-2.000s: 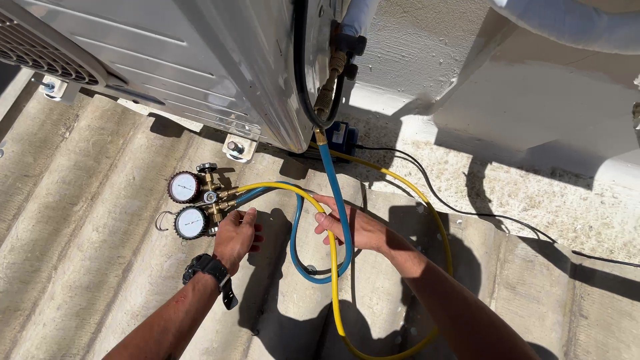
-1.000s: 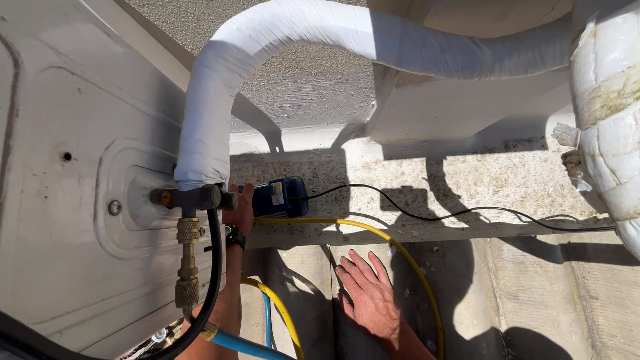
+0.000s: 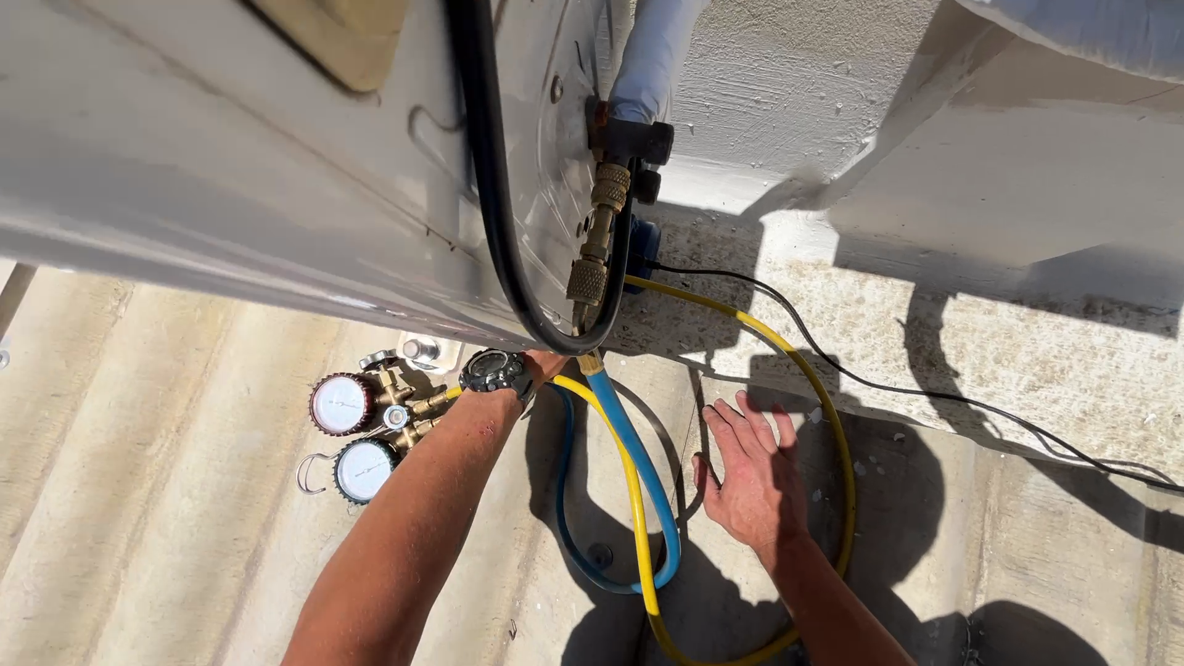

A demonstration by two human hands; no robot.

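My left hand (image 3: 544,363) reaches under the edge of the metal outdoor air-conditioner unit (image 3: 231,185); its fingers are hidden. A manifold gauge set (image 3: 396,416) with two round dials lies left of that forearm. My right hand (image 3: 754,472) rests spread and empty on the corrugated roof, inside the loop of the yellow hose (image 3: 837,435). A blue hose (image 3: 638,444) hangs from the brass fitting (image 3: 597,231) at the unit's service valve (image 3: 634,139). Behind the fitting, a blue device (image 3: 645,245) is partly hidden on the ledge.
A black cable (image 3: 495,185) loops down in front of the unit, and a thin black cord (image 3: 888,384) runs right along the ledge. White-wrapped pipes (image 3: 652,55) rise beside the wall (image 3: 777,111). A mounting foot with a bolt (image 3: 421,350) sits at the unit's lower edge.
My left hand has gone from beside the gauges, past the blue device, to under the unit's edge. My right hand has left the hoses and lies on the roof. The view has swung and come back.
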